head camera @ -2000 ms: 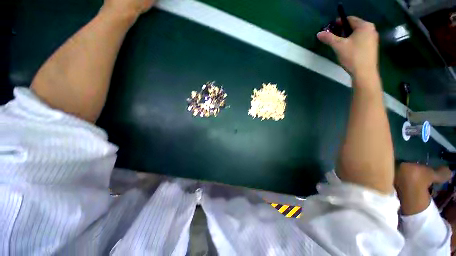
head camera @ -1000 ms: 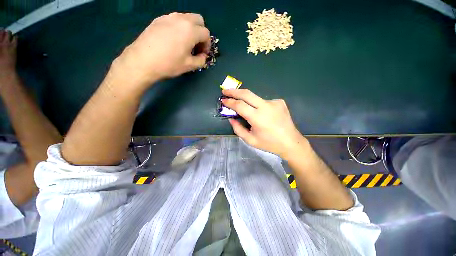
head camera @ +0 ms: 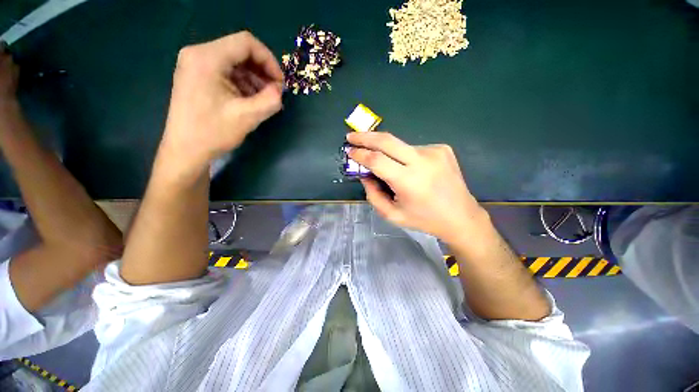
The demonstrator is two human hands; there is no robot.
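My right hand (head camera: 418, 180) holds a dark circuit board module (head camera: 354, 162) with white-violet squares between its fingertips, near the bench's front edge. A square battery cell (head camera: 362, 118) with a white face and yellow edges shows just beyond those fingers. My left hand (head camera: 218, 99) is raised beside the pile of small wired components (head camera: 313, 61), thumb and fingertips close together; whether a tiny part is between them cannot be told. The pile is dark with pale ends. A pile of small cream pieces (head camera: 427, 29) lies to its right. No tweezers can be made out.
The dark green bench (head camera: 536, 115) ends at a straight front edge before my smock. Another person's arm (head camera: 54, 184) reaches in at the left. A pale curved rail (head camera: 38, 21) shows at the far left. Yellow-black floor tape (head camera: 571, 266) runs below the bench.
Both hands have come from far apart to the area around the piles. Since a second ago my left hand has drawn back left from the dark pile; my right hand still holds the module.
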